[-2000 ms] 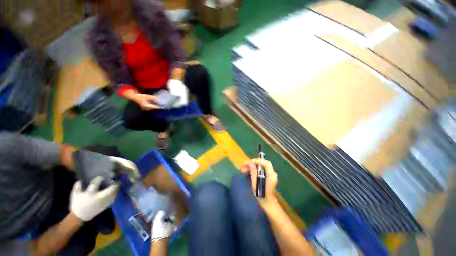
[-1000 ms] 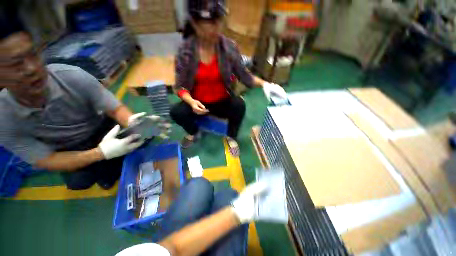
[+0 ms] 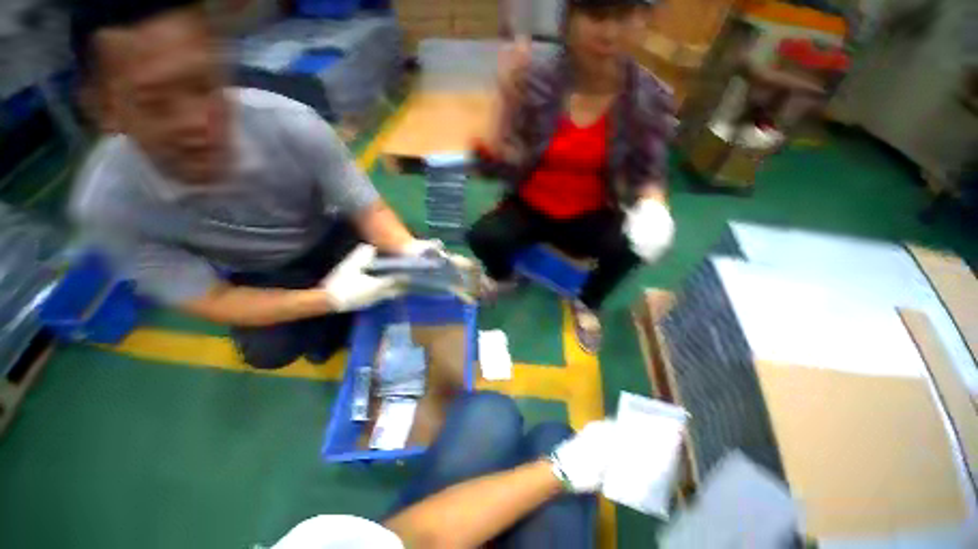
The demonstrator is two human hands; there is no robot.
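My left hand (image 3: 588, 457), in a white knit glove, reaches out over my knees and grips the edge of a flat sheet-metal plate (image 3: 646, 455). The plate looks nearly white in the glare and is beside the large panel stack. A blurred grey plate (image 3: 740, 506) shows at the lower edge, right of it; what supports it is unclear. A blue parts bin (image 3: 335, 434) in front of my knees holds several silver parts (image 3: 401, 362) on a brown liner. My right hand is not in view.
A stack of large panels (image 3: 804, 311) with tan cardboard sheets (image 3: 858, 440) stands at right. At left a person in grey (image 3: 268, 198) holds dark plates over the bin. A person in a red top (image 3: 568, 172) squats beyond. A white piece (image 3: 494, 355) lies on the floor.
My left hand has moved from the bin to the right with a plate. My right hand, earlier holding a dark stick, has left view. The red-topped person's gloved hand has left the panel stack.
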